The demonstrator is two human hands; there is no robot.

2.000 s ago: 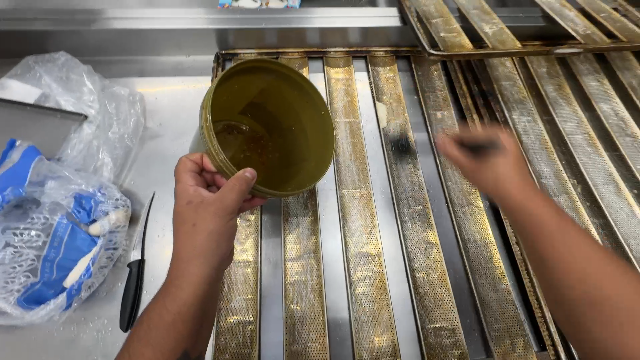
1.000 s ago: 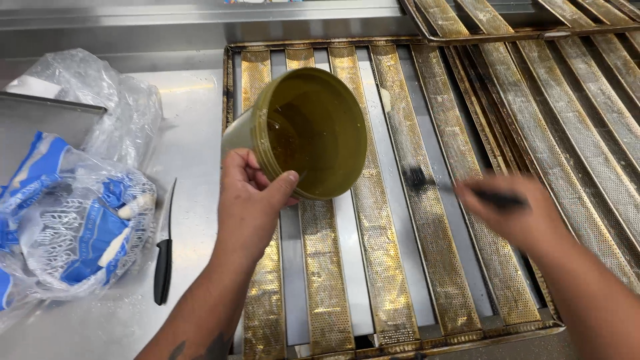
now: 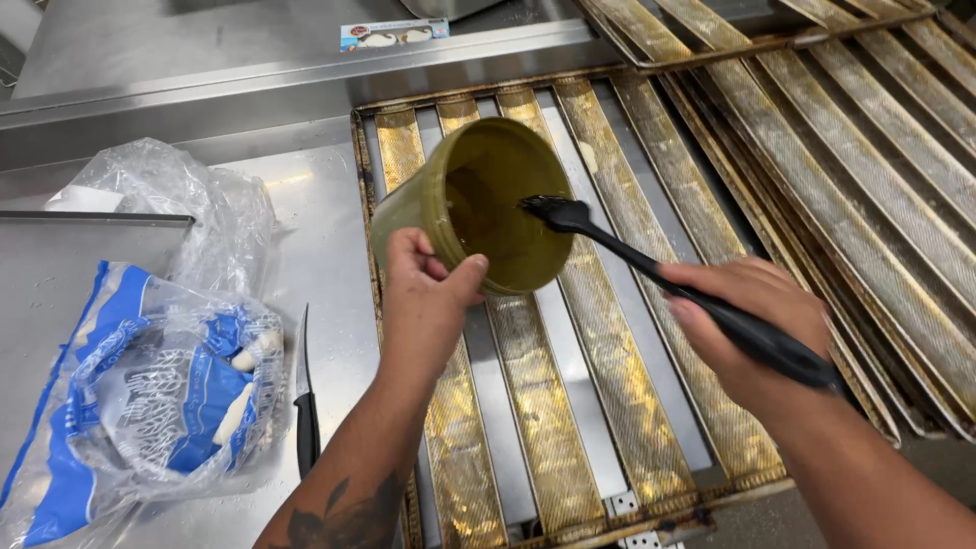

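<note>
My left hand [image 3: 431, 293] grips the rim of an olive-green plastic tub [image 3: 412, 202], tilted so its mouth faces me and to the right, with some liquid inside. In my right hand [image 3: 751, 328] is the handle of a black basting brush [image 3: 648, 267]; its bristles are at the tub's mouth. Both are above a perforated metal baguette tray [image 3: 534, 396] with long channels, whose surface looks shiny in patches. A small pale scrap [image 3: 588, 157] lies on one channel.
Left of the tray, a black-handled knife [image 3: 307, 427] lies on the steel table beside a blue and clear plastic bag [image 3: 206, 396] holding pale pieces. Another clear bag [image 3: 236, 206] and a metal sheet [image 3: 84, 267] are behind it. More channelled trays [image 3: 854, 191] are stacked at the right.
My right hand has brought the brush from over the tray channels to the tub's mouth. My left hand still holds the tilted tub.
</note>
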